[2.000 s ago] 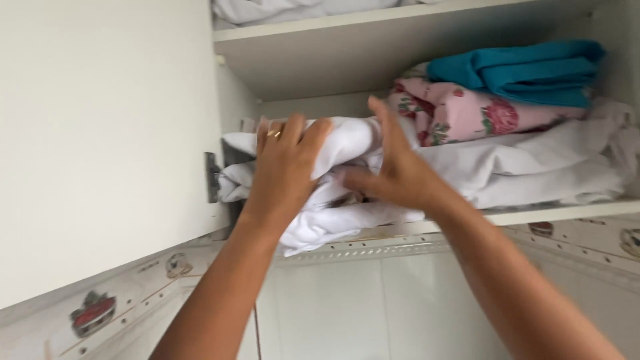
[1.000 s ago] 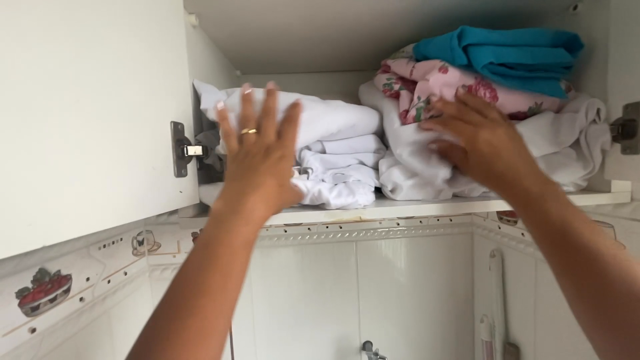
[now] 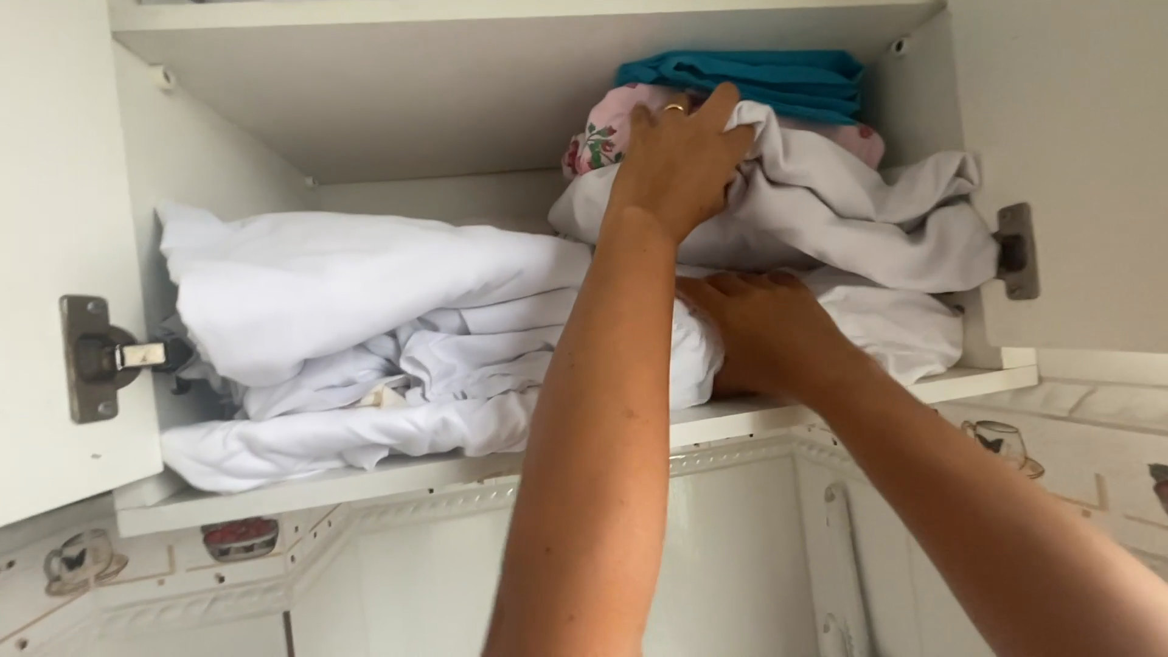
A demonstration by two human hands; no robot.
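My left hand [image 3: 684, 160], with a ring, grips the upper edge of a folded white cloth [image 3: 849, 205] in the right-hand pile. Lower down, my right hand [image 3: 762, 333] reaches under that cloth and rests against more white fabric [image 3: 894, 324]; its fingertips are partly hidden. Behind my left hand lie a pink floral cloth [image 3: 607, 132] and, on top of it, a folded teal cloth [image 3: 776, 82]. A pile of folded white cloths [image 3: 365, 274] fills the left half of the shelf.
Open white cabinet doors flank the shelf, with a metal hinge [image 3: 89, 358] at the left and another hinge [image 3: 1017, 251] at the right. The shelf's front edge [image 3: 365, 484] runs below the piles. Beneath it is a tiled wall with a decorated border [image 3: 242, 538].
My left hand has moved from the left white pile to the right-hand one and taken hold of a cloth there. My right hand has gone lower, beneath the upper white cloth.
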